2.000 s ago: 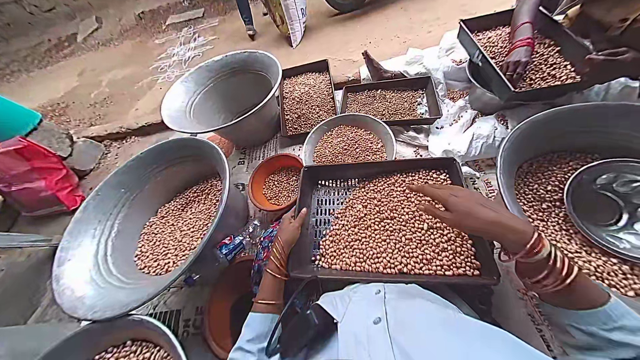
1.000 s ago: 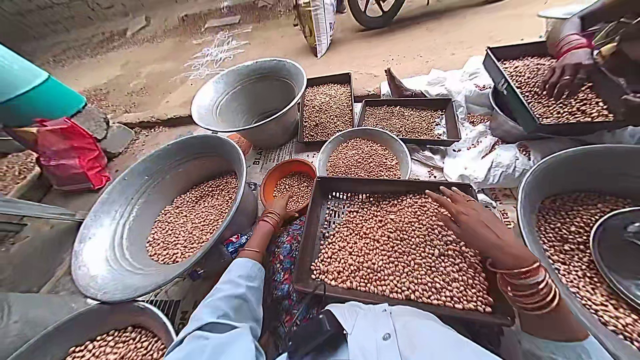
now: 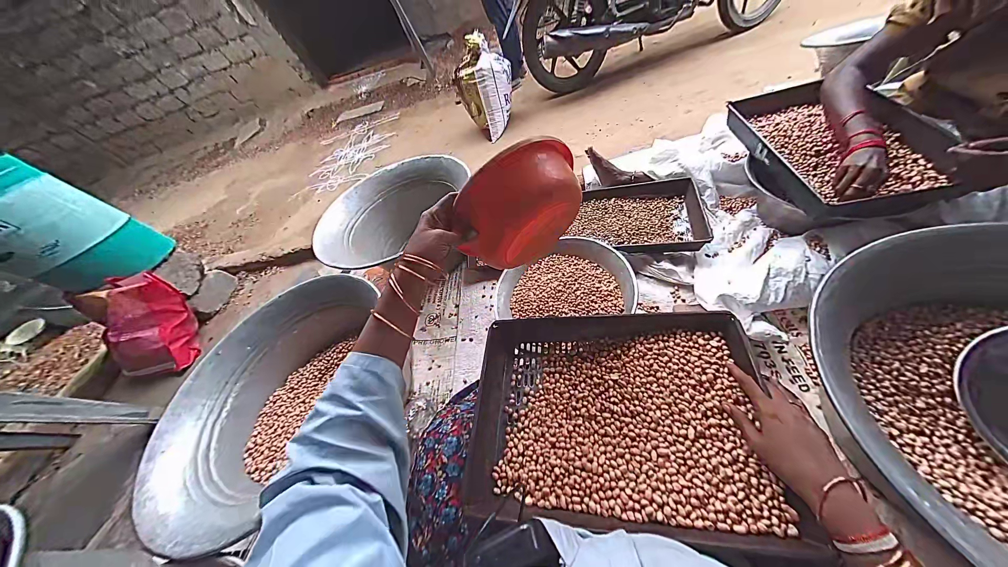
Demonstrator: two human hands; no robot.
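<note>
My left hand grips the rim of an orange plastic bowl, raised and tilted with its underside toward me, so its inside is hidden. Below me lies a black perforated tray spread with reddish-brown nuts. On the right part of those nuts rests my right hand, fingers spread near the tray's side. Just beyond the tray stands a round metal pan of nuts. A large metal basin, partly filled with nuts, is at the left.
Another large basin with nuts and a metal dish is at the right. A co-worker's hand works in a black tray. Farther off are a smaller black tray, a metal tub, a sack and a motorcycle.
My left hand was at the tray's left edge, then reached to the orange bowl on the ground, and now has it lifted and tilted. My right hand stays at the tray's right side.
</note>
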